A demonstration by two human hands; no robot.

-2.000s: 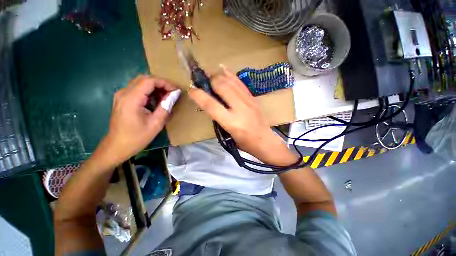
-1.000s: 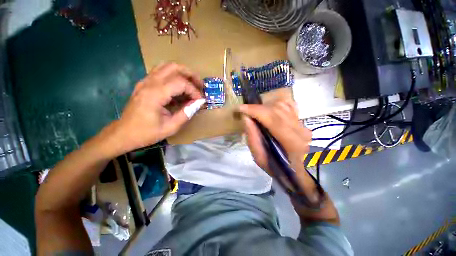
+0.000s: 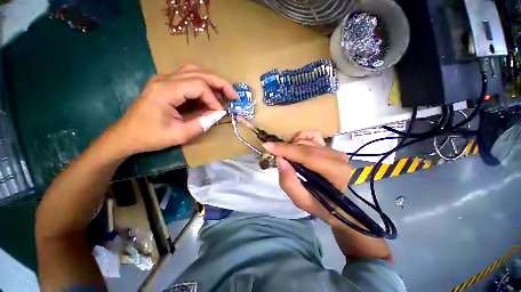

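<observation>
My right hand [image 3: 314, 171] grips the soldering iron [image 3: 273, 138]. Its tip and the thin curved whitish feed tube [image 3: 242, 138] meet at the lower edge of a single blue circuit board [image 3: 242, 101] on the tan cardboard. My left hand [image 3: 177, 108], with a white finger cot on one fingertip, is at the board's left edge. Its fingertips seem to pinch something small there, too small to make out. A row of overlapping blue boards [image 3: 300, 83] lies to the right of the single board.
Red leaded components [image 3: 188, 17] lie at the top of the cardboard [image 3: 228, 54]. A round grille [image 3: 311, 8] and a grey cup of wire wool [image 3: 371, 43] stand at the upper right. A black box [image 3: 425, 57] with cables stands farther right. A green mat [image 3: 85, 97] lies left.
The iron moved from the upper left to the stacked boards, then down to the single board's lower edge. My left hand moved right to that board, which was not visible two seconds ago.
</observation>
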